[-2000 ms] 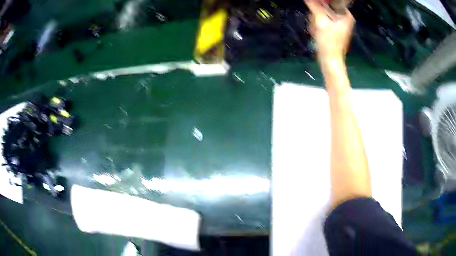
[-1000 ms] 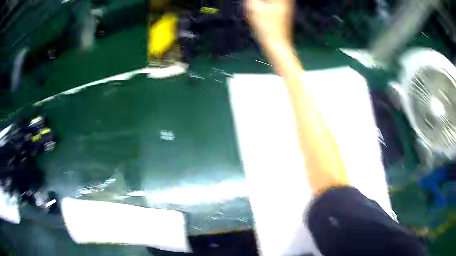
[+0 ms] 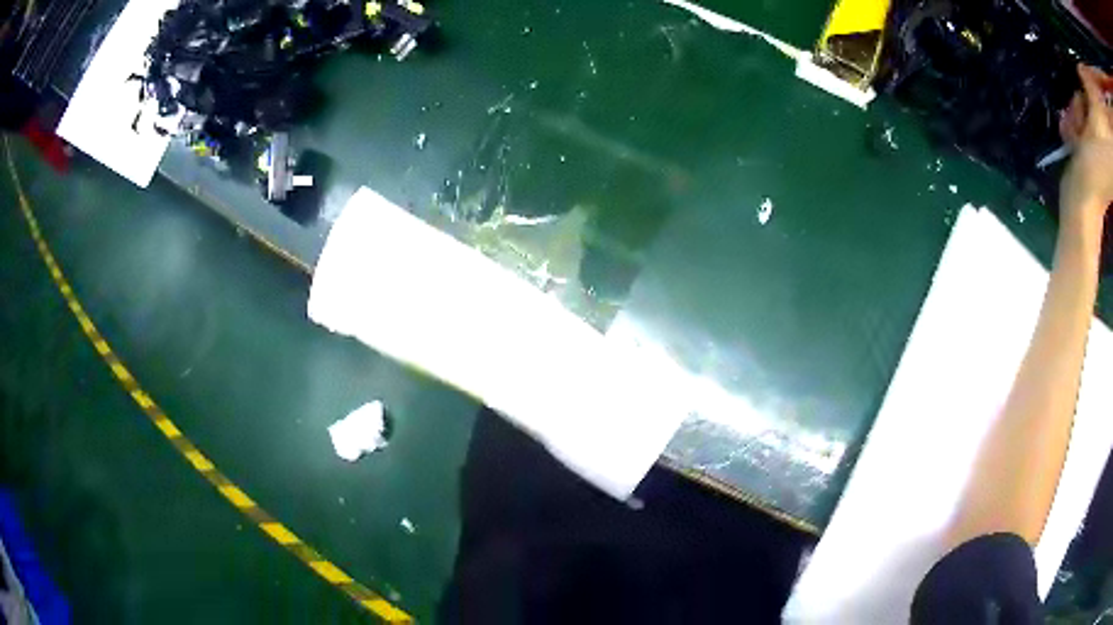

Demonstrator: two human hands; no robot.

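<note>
My right hand [image 3: 1090, 144] is at the upper right, partly cut off by the picture's edge, its bare forearm reaching over a large white foam sheet [image 3: 946, 403]. A small pale pointed nozzle [image 3: 1052, 156] sticks out from the fingers; it looks like a glue dispenser, its body mostly hidden. The hand is beside a dark tangle of adapters and cables [image 3: 976, 92] at the far side of the bench. My left hand is not in view.
A tangled black adapter pile [image 3: 232, 73] lies at upper left, partly over white foam. A folded white foam strip [image 3: 488, 330] lies along the near edge of the green bench [image 3: 732, 147]. A yellow divider post [image 3: 854, 31] stands at the back. A white scrap [image 3: 359, 431] lies on the floor.
The view has swung left and tilted, so the adapter pile and floor show more and the fan is out of view. My right hand now shows at the right edge.
</note>
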